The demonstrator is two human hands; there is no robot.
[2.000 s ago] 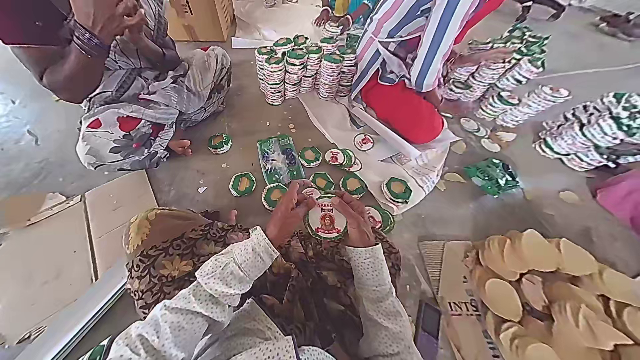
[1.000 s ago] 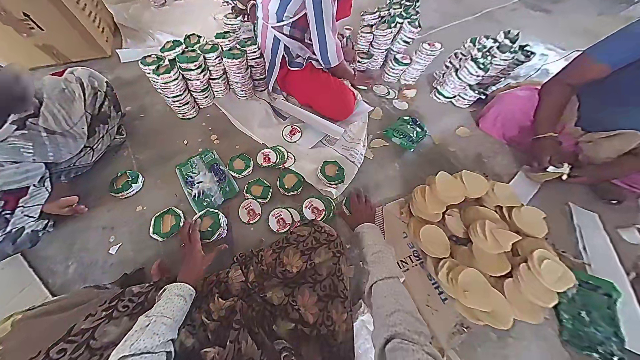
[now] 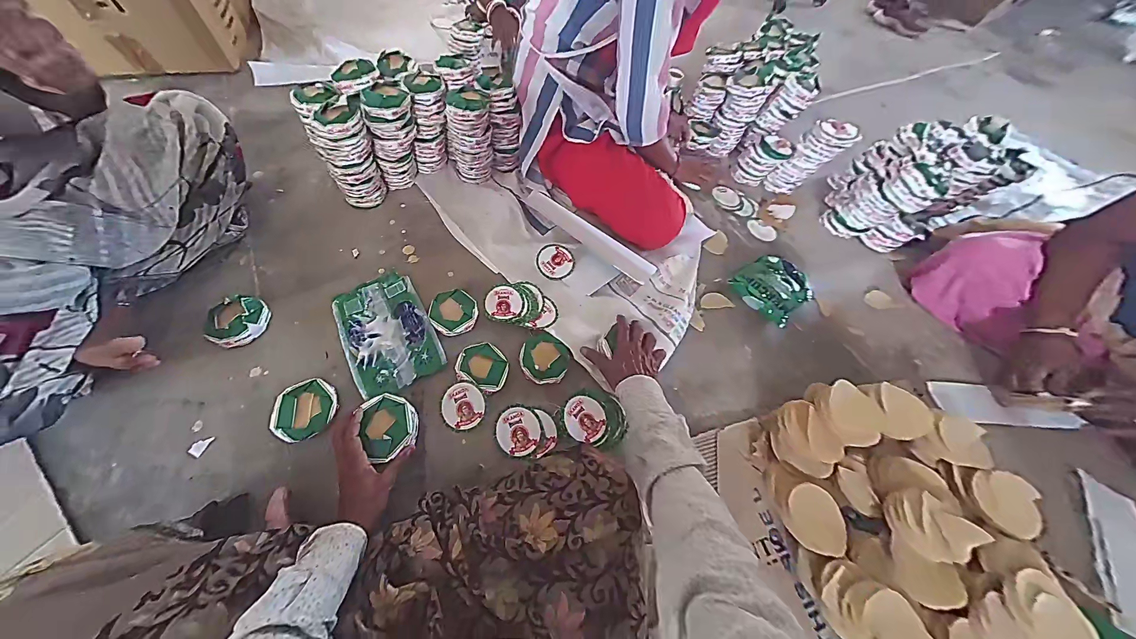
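My left hand (image 3: 366,475) holds a round green-and-white wrapped packet (image 3: 387,428) at its lower edge, just above the floor. My right hand (image 3: 628,353) reaches forward, fingers spread over the edge of a white sheet (image 3: 497,213); a green edge shows under its fingers, and whether it grips this I cannot tell. Between the hands lie several green wrapped packets (image 3: 482,366) with brown centres, and round printed labels (image 3: 463,406), some in overlapping piles. A green printed plastic pouch (image 3: 388,333) lies flat behind the left hand's packet. Another wrapped packet (image 3: 303,409) sits left of that hand.
Tall stacks of packets (image 3: 387,133) stand ahead, beside a person in striped clothing (image 3: 621,80). More stacks (image 3: 923,177) stand at right. Brown oval pieces (image 3: 896,506) cover cardboard at lower right. Other people sit at left and right. A cardboard box (image 3: 133,35) stands at upper left.
Two seconds ago both hands held a printed round piece together; they are now apart. Since one second ago my right hand has moved forward onto the sheet's edge. The view has swung right.
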